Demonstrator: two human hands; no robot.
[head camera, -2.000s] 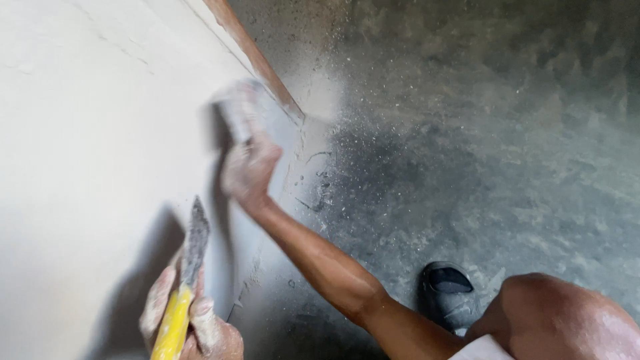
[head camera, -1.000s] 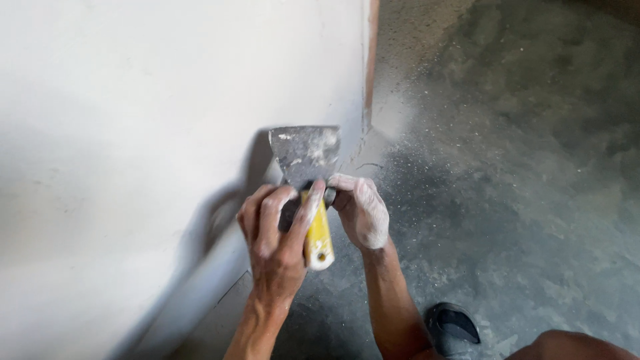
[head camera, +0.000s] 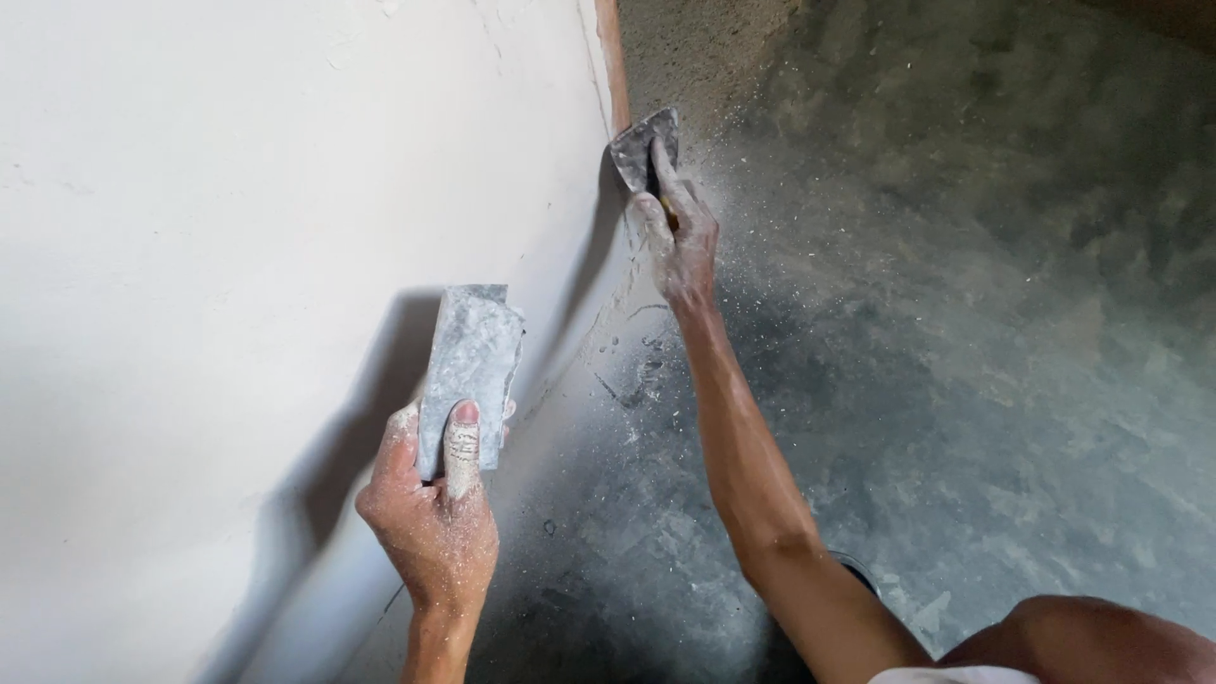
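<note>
A dusty grey sheet, apparently folded sandpaper (head camera: 475, 356), is gripped in my left hand (head camera: 442, 503), with the thumb flat across its face. Farther up and to the right, my right hand (head camera: 686, 233) holds a putty knife (head camera: 644, 147), one finger laid along its grey blade. The blade is at the edge of the white plastered wall (head camera: 237, 190), by the brown strip. Most of the knife's handle is hidden in the hand. White dust coats the fingers of both hands.
The brown strip (head camera: 613, 66) runs along the wall's edge at the top. A grey concrete floor (head camera: 950, 332) spreads to the right, specked with white dust. My knee (head camera: 1073, 632) shows at bottom right, and part of a dark shoe (head camera: 855, 572) behind my right forearm.
One second ago both hands were together around the putty knife. Now they are apart: my right hand has moved up to the wall's edge with the knife, and my left holds the grey sheet.
</note>
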